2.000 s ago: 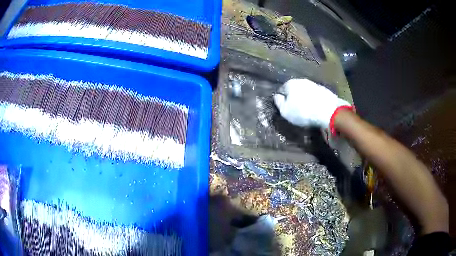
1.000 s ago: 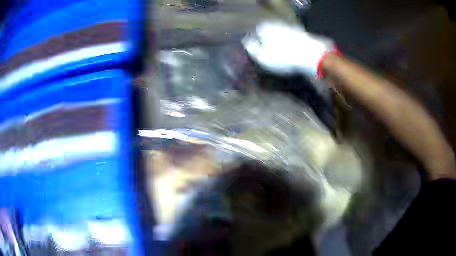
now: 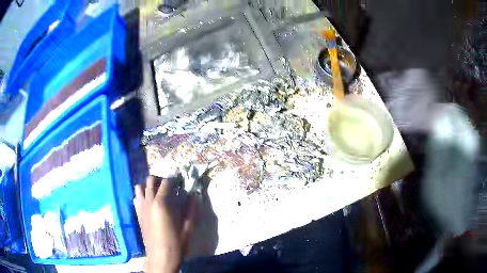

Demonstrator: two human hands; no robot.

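My left hand (image 3: 163, 221) is bare and low over the bench's near left edge, fingers apart, with nothing visible in it. A small crumpled pale scrap (image 3: 195, 177) lies just beyond it; I cannot tell if they touch. At the far right a blurred pale shape (image 3: 453, 165) with a trace of red at its lower end looks like my gloved right hand, off the bench; its fingers are not clear. The framed flat plate (image 3: 208, 61) has silvery-white smears. Crusty multicoloured residue (image 3: 256, 133) covers the bench before it.
Blue trays (image 3: 109, 178) with rows of brown-and-white sticks (image 3: 69, 154) stand at left. White lumps (image 3: 41, 234) sit in the near tray corner. At right are a translucent bowl (image 3: 360, 130) and a dark round cup (image 3: 346, 66) with an orange-handled tool (image 3: 335, 64) across it. Dark floor lies beyond.
The view has swung and turned, bringing the bowl, cup and bench edge in. The gloved hand has left the plate. My left hand now shows clearly at the near left edge.
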